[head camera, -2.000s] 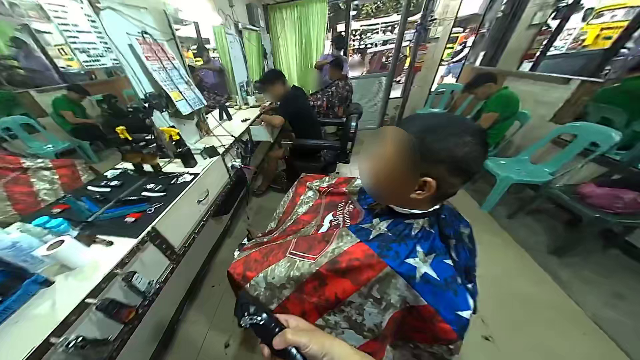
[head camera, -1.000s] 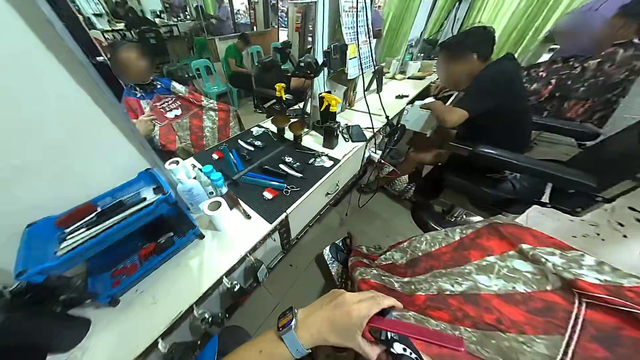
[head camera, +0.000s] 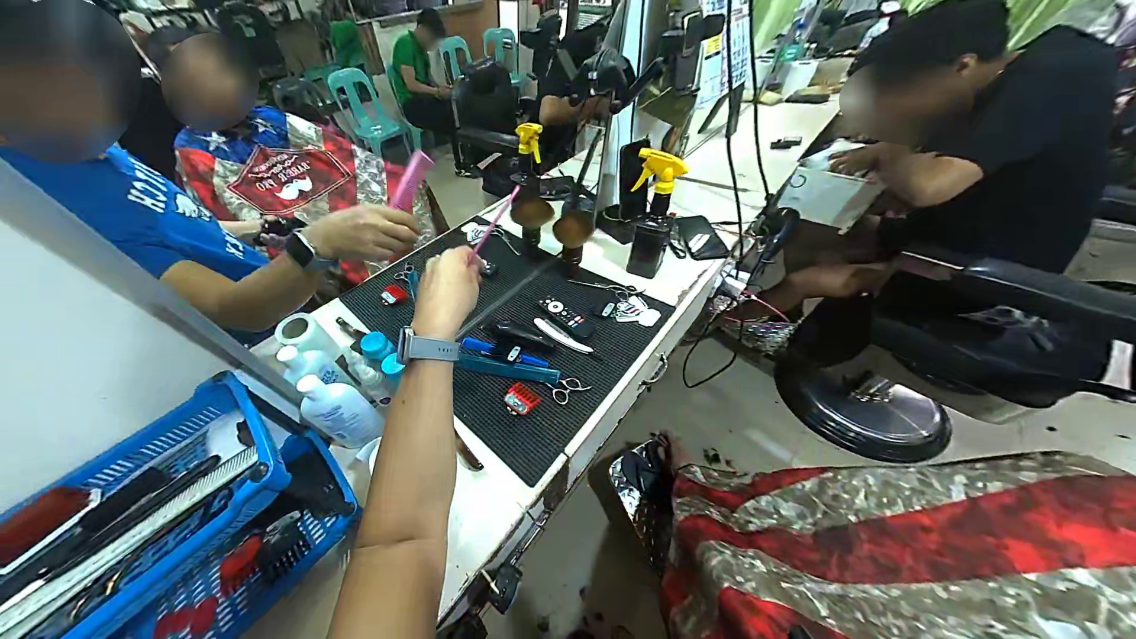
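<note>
My left hand, with a grey-banded watch on its wrist, reaches over the black ribbed mat on the counter. It is closed around a thin pink comb, which points up and to the right. Below and right of the hand lie a blue-handled tool, a black hair clipper, scissors, a red clipper guard, a white curved-handled tool and a remote control. The mirror shows the hand and comb too. My right hand is out of direct view.
Blue plastic baskets of tools and white bottles stand left of my forearm. A yellow-topped spray bottle stands at the mat's back. At right are a black barber chair and a person in black. A striped cape spreads at lower right.
My left hand has moved from beside the cape to over the counter mat, still holding the pink comb. The view has swung left from the caped person toward the counter and mirror.
</note>
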